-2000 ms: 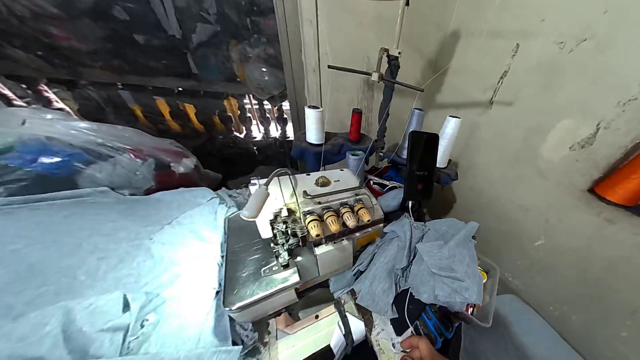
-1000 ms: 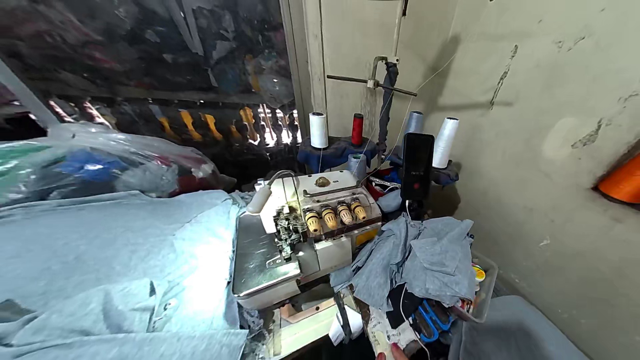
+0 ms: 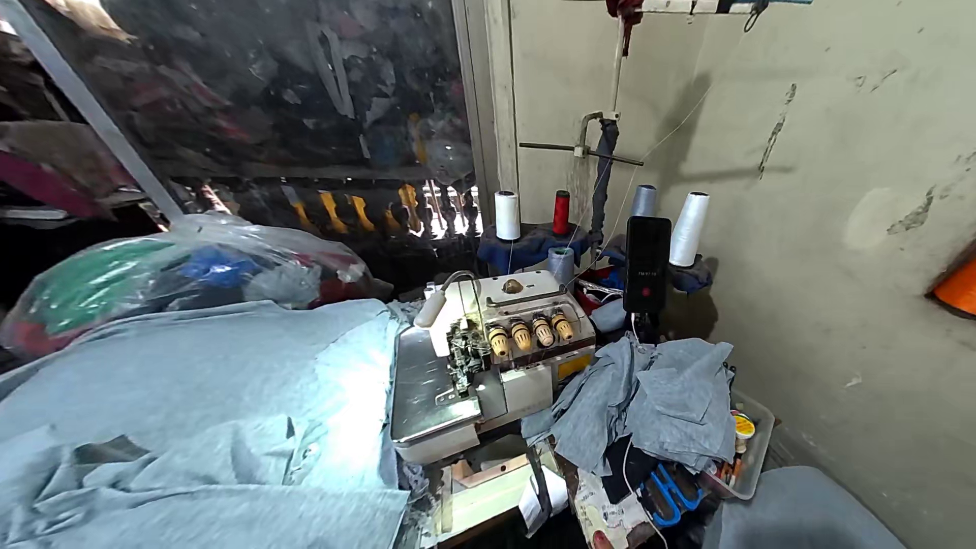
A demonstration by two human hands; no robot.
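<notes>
Only a fingertip of what seems to be my right hand (image 3: 601,540) shows at the bottom edge, beside a patterned cloth (image 3: 598,503); whether it holds anything is hidden. My left hand is out of view. A white overlock sewing machine (image 3: 526,381) with several yellow tension dials (image 3: 521,334) stands in the middle. Light blue fabric (image 3: 229,381) spreads out to its left. On its right lies a heap of grey-blue fabric pieces (image 3: 679,396), and below that heap are blue-handled scissors (image 3: 671,496) with a white cable (image 3: 629,480) running alongside.
Thread cones, white (image 3: 506,217), red (image 3: 561,213) and others, stand behind the machine. A dark phone (image 3: 647,263) is upright at its right. A plastic bin (image 3: 755,465) of small items sits near the wall. Behind the light blue fabric is a clear plastic bag (image 3: 191,263) of coloured cloth.
My right hand, more of which showed at the bottom edge two seconds ago, has moved left and down, leaving only a fingertip visible. The fabrics and machine look unchanged.
</notes>
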